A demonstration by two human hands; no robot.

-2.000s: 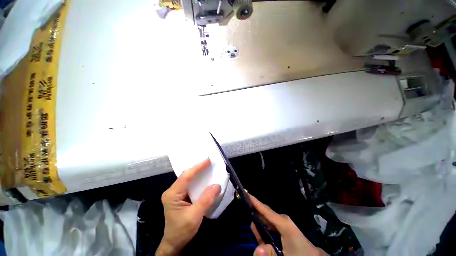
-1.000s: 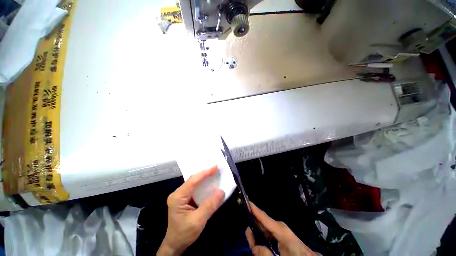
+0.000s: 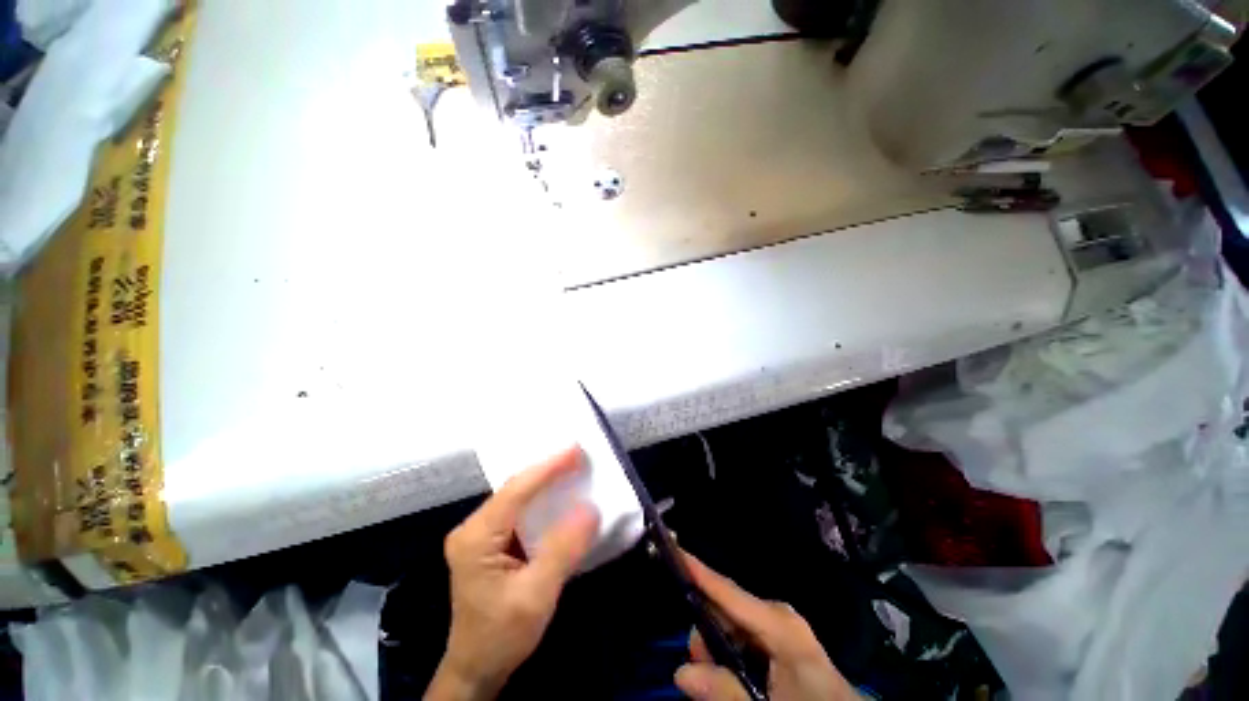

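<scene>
A small white fabric piece [image 3: 603,496] is held at the table's front edge, its far part hard to tell from the white tabletop. My left hand [image 3: 510,568] pinches it between thumb and fingers. My right hand [image 3: 767,637] holds long black fabric shears [image 3: 667,545]. The blades point up and to the left, along the piece's right edge, and look closed or nearly so. Part of the handles is hidden by my right fingers.
The sewing machine head [image 3: 541,62] stands at the back, its needle area [image 3: 534,154] lit. Yellow packing tape [image 3: 133,315] runs down the table's left. Small tools [image 3: 1007,199] lie at the right. White cloth hangs at lower left [image 3: 206,644] and is heaped at right [image 3: 1137,507].
The view has shifted a little, showing more of the machine head. The shears have moved slightly along the piece's right edge. Both hands keep their hold.
</scene>
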